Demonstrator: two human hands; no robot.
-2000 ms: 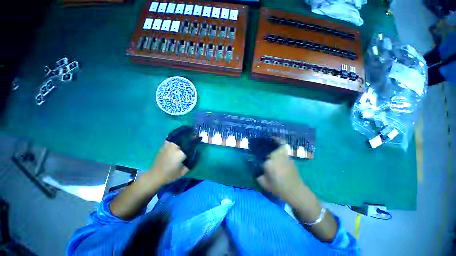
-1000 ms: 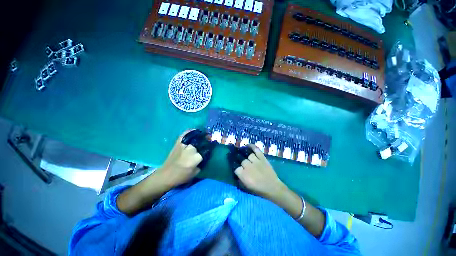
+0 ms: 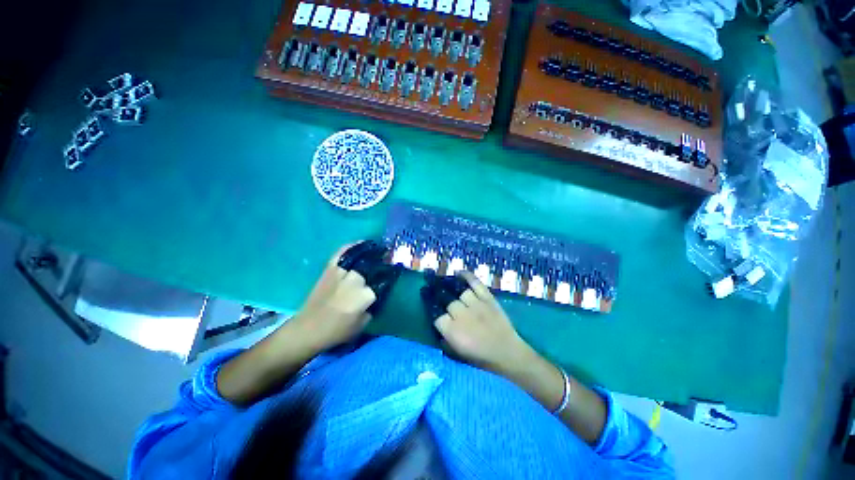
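The dark-grey assembly jig (image 3: 506, 236) lies in front of me, with a row of white blocks (image 3: 509, 280) along its near edge and thin dark leads above them. My left hand (image 3: 352, 289), with black coverings on its fingers, is at the jig's left end. My right hand (image 3: 466, 314), also with black-covered fingers, is at the near edge, one finger by the white blocks. The fingers of both hands are curled. The black coverings hide the fingertips, so I cannot tell whether either hand holds a small part.
A round dish of screws (image 3: 352, 170) stands left of the jig. Behind are the left parts tray (image 3: 375, 105) and right parts tray (image 3: 609, 150). A clear plastic bag (image 3: 773, 187) lies at the right, small silver pieces (image 3: 117, 100) at far left.
Compared with the oldest frame, my right hand has moved left along the jig, closer to my left hand, and the view has shifted. Since one second ago, both hands have hardly moved.
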